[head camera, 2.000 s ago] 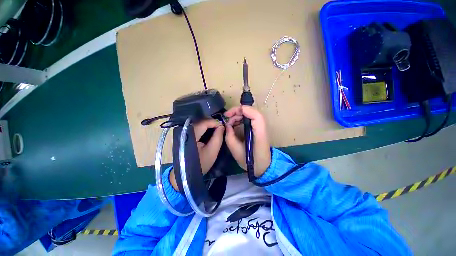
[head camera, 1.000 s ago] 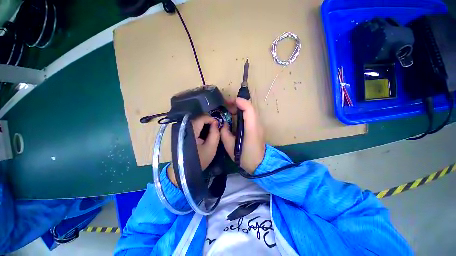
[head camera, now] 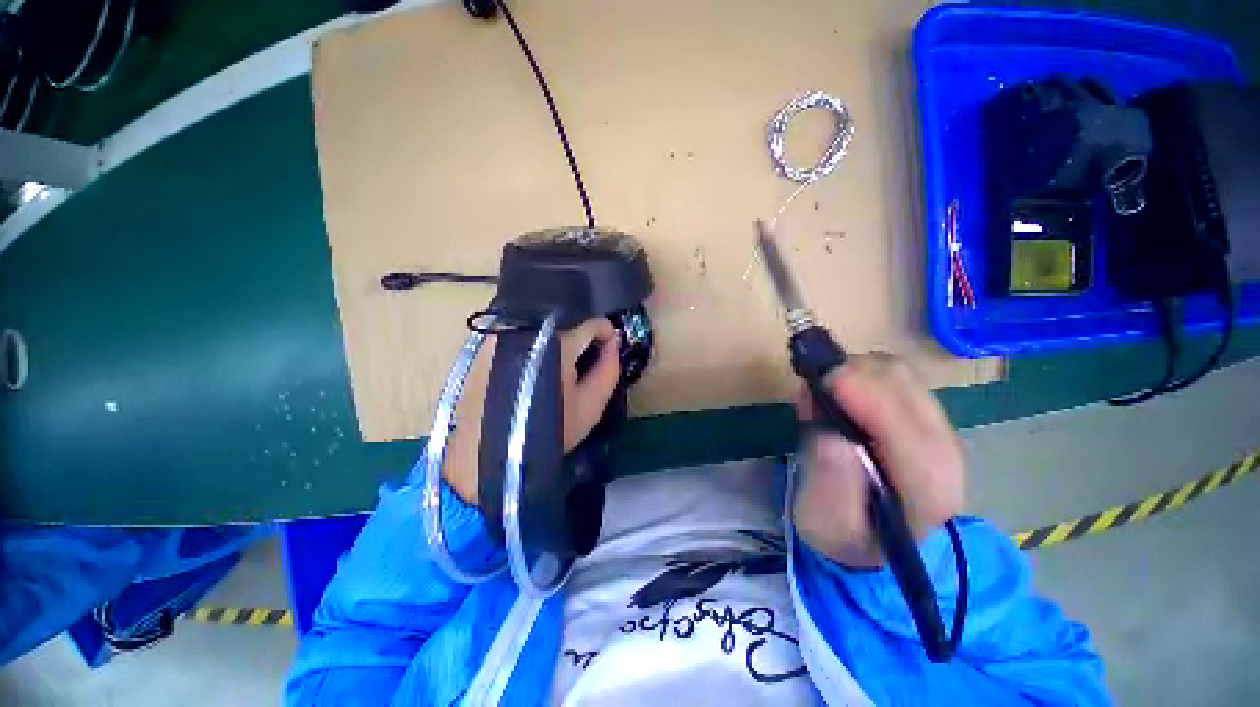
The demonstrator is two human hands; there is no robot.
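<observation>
The black headset (head camera: pixel 574 276) is over the front part of the cardboard, its headband with two clear curved bands hanging toward my body. My left hand (head camera: pixel 594 380) holds it at the open ear cup, partly hidden by the headband. A small green circuit board (head camera: pixel 636 332) shows in the open cup. The boom microphone (head camera: pixel 401 282) sticks out to the left. My right hand (head camera: pixel 884 456), blurred, holds the soldering iron (head camera: pixel 818 354), its tip pointing up and left, apart from the headset and near the thin end of the solder wire (head camera: pixel 811 136).
Brown cardboard (head camera: pixel 415 152) lies on the green bench (head camera: pixel 166 345). The headset cable (head camera: pixel 553 111) runs to the far edge. At right, a blue tray (head camera: pixel 940 180) holds the iron stand (head camera: pixel 1057 138), yellow sponge (head camera: pixel 1043 265), spare wires (head camera: pixel 959 256) and soldering station (head camera: pixel 1209 166).
My right hand has moved away from the open cup to the right with the soldering iron, which now tilts left. My left hand still holds the headset, which has turned slightly. The view has shifted a little.
</observation>
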